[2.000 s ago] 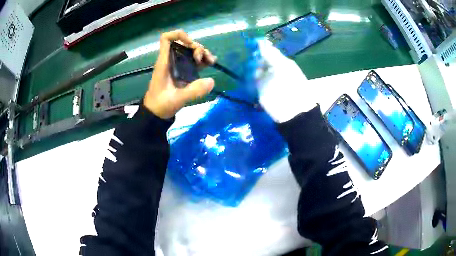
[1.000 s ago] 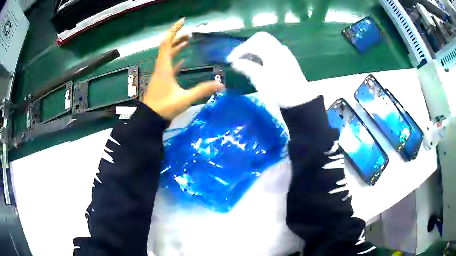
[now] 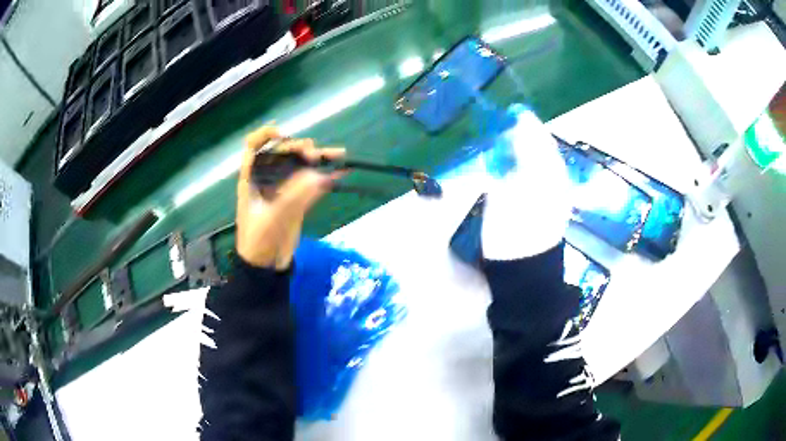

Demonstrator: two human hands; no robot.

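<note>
My bare left hand (image 3: 280, 194) is closed around one end of a dark phone middle frame (image 3: 375, 166), seen nearly edge-on over the belt's near edge. My right hand (image 3: 527, 189), in a white glove, is blurred and holds a bright blue protective film (image 3: 500, 146) near the frame's other end. Its fingertips are not clear. A pile of peeled blue film (image 3: 349, 301) lies on the white bench cover between my forearms. Another phone frame, blue face up (image 3: 452, 84), lies on the green belt beyond my hands.
Stacked phone units (image 3: 664, 215) lie at the right, partly behind my glove and sleeve. Open frame carriers (image 3: 146, 280) and a dark guide rail (image 3: 108, 258) are at the left. A black compartment tray (image 3: 164, 52) is at the upper left. A pale machine with a green light stands at the right.
The view has turned, showing more of the tray. My left hand, open and empty before, now holds a frame. My right hand now has blue film. A different phone lies on the belt.
</note>
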